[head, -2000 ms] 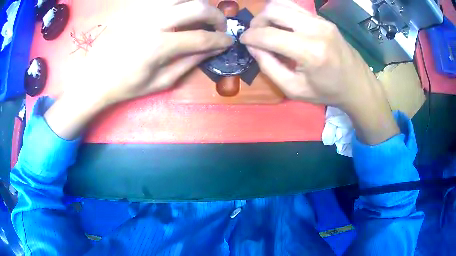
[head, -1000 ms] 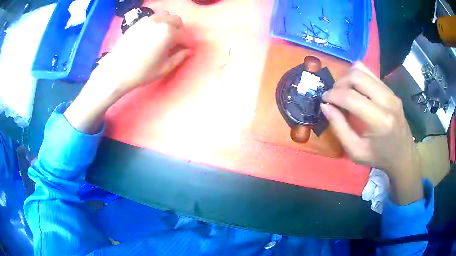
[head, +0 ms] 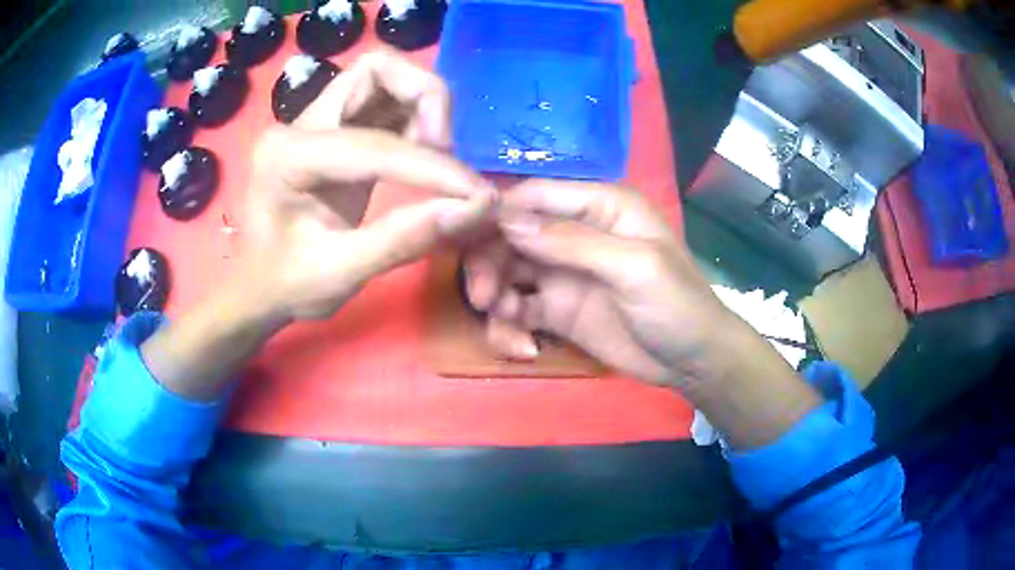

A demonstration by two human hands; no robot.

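My left hand [head: 345, 212] and my right hand [head: 612, 267] meet at their fingertips above the fixture board. Thumb and forefinger of each are pinched together. A tiny dark thing may be between the fingertips, but it is too small and blurred to tell. The orange-brown fixture board [head: 462, 354] lies on the red mat, with its front edge showing. The right hand hides most of the fixture's middle, so the housing there cannot be made out. The blue parts bin [head: 540, 84] stands behind the hands, with thin silvery bits inside.
Several dark round housings with white tops [head: 187, 184] stand at left, beside a blue bin [head: 95, 189]. At right are a metal tray [head: 768, 123] with small parts, an orange screwdriver [head: 801, 22] above it, crumpled white paper [head: 768, 312], cardboard [head: 857, 323] and a small blue bin [head: 957, 195].
My left hand has moved from the housings at left to meet my right hand. The right hand now covers the fixture. The view has shifted, showing more housings and the screwdriver.
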